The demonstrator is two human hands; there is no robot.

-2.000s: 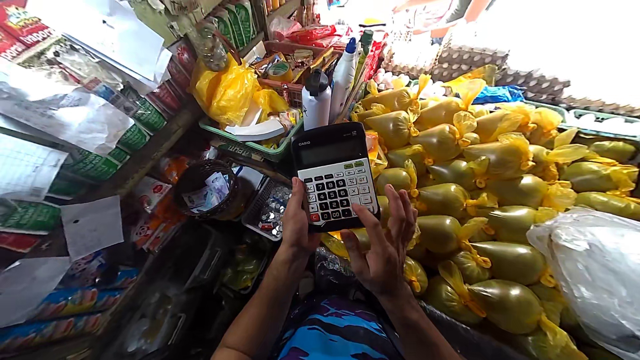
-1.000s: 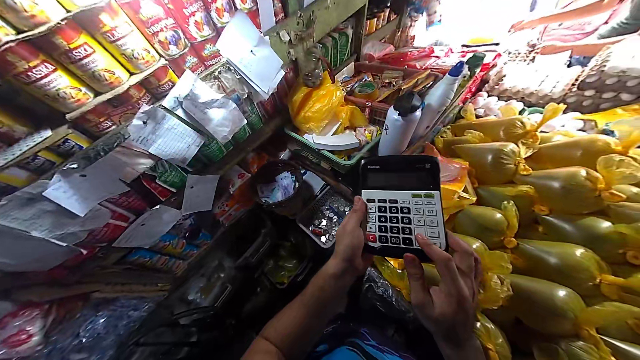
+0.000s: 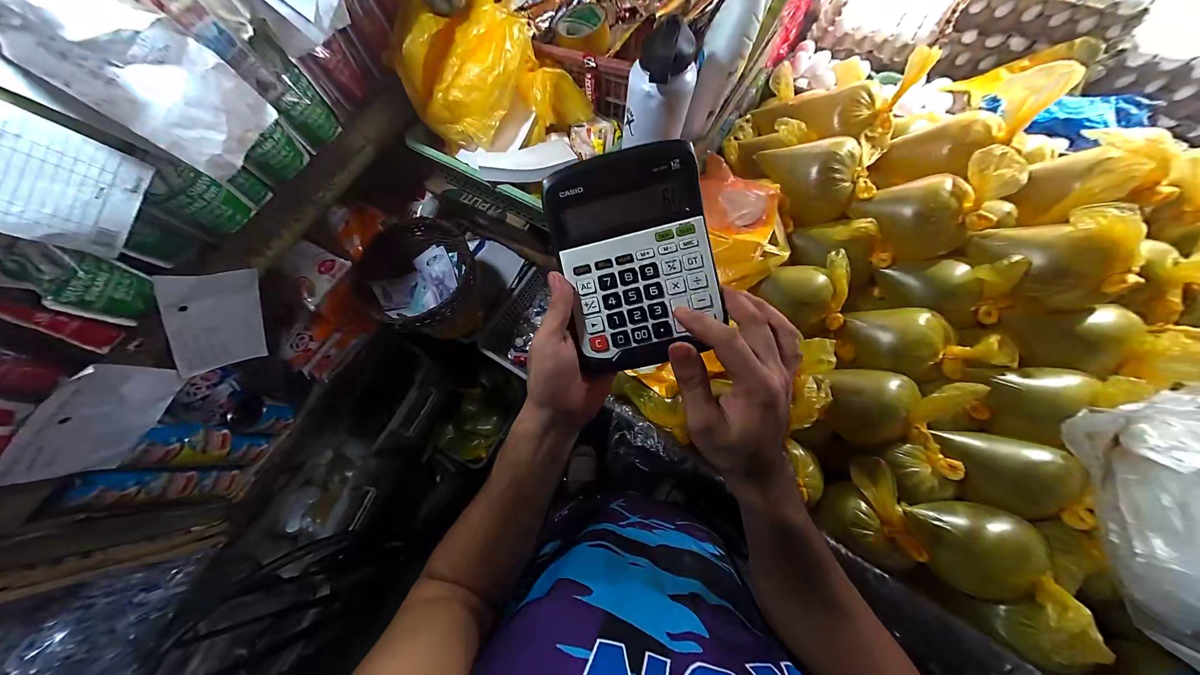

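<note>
A Casio desk calculator [image 3: 637, 258] with a black frame and silver face is tilted up in front of me. My left hand [image 3: 565, 361] grips its lower left edge, thumb along the side. My right hand [image 3: 745, 389] is at its lower right, the index fingertip on or just over the keys near the plus key, the thumb below the bottom edge, the other fingers loosely bent. Whether that fingertip presses a key cannot be told. Left of the calculator is a dark woven basket [image 3: 380, 314] with banknotes [image 3: 431, 277] inside. A tray of coins [image 3: 527, 323] lies partly hidden behind my left hand.
Tied yellow plastic bags [image 3: 900, 342] of filling are piled on the right, with egg trays [image 3: 998, 42] behind. A white bottle [image 3: 659, 94] and a green basket [image 3: 483, 178] stand beyond the calculator. Shelves with packets and hanging papers [image 3: 211, 319] are at left. A clear plastic bag [image 3: 1148, 506] bulges at right.
The view swung left and then back right. The calculator stays in my left hand, with my right index finger at its lower right keys throughout.
</note>
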